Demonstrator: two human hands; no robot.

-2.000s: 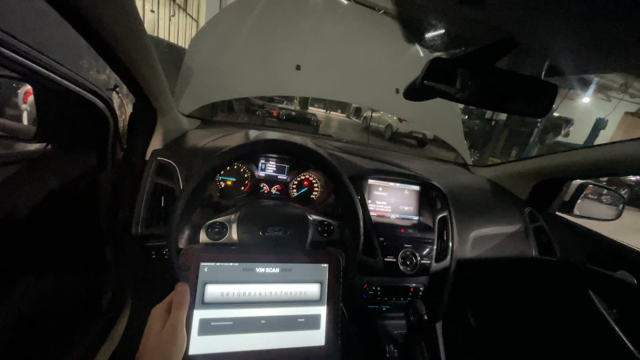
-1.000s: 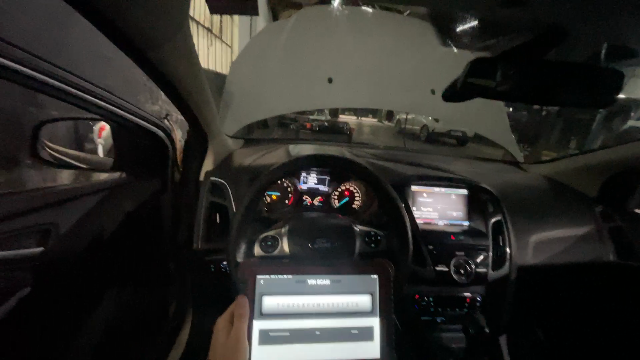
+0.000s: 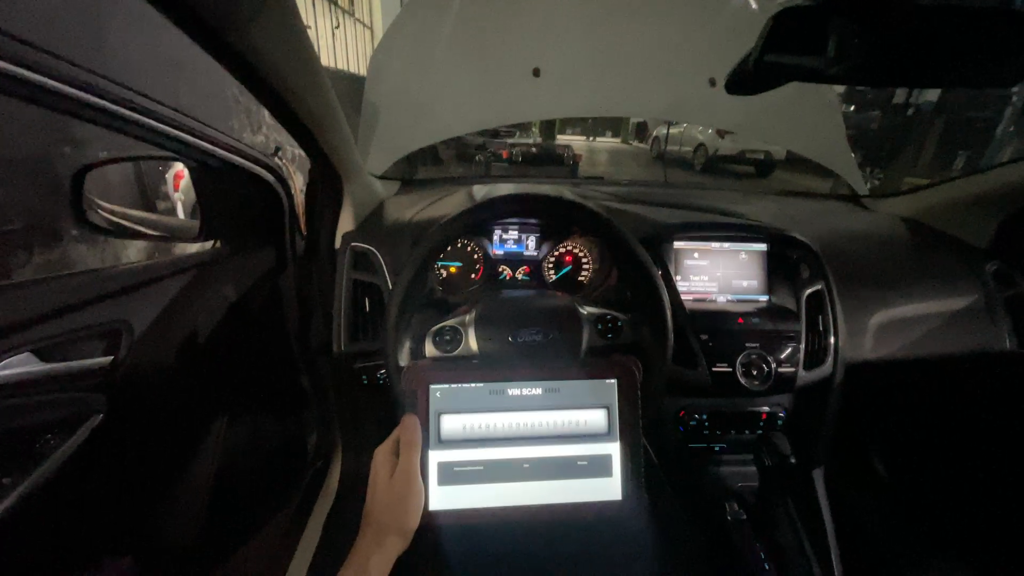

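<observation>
My left hand point(image 3: 394, 484) grips the left edge of a tablet in a dark case point(image 3: 524, 480), its thumb along the side of the frame. The tablet's lit screen faces me and shows a light bar with writing above a dark strip. It stands upright just below the hub of a Ford steering wheel point(image 3: 528, 332), overlapping the lower part of the wheel. Whether it touches the wheel, I cannot tell. Behind the wheel the instrument cluster point(image 3: 516, 256) glows, with its needles and a small display lit. My right hand is out of view.
To the right, the centre console carries a lit screen point(image 3: 720, 270) and a round control knob point(image 3: 754, 369). A raised hood point(image 3: 616, 64) fills much of the windshield; a white car point(image 3: 712, 144) is visible beneath it. The door point(image 3: 160, 360) with its side mirror point(image 3: 142, 198) is at the left.
The view swung left from two seconds ago to one second ago. My left hand has stayed on the tablet's left edge. The small instrument-cluster display shows different content from two seconds ago.
</observation>
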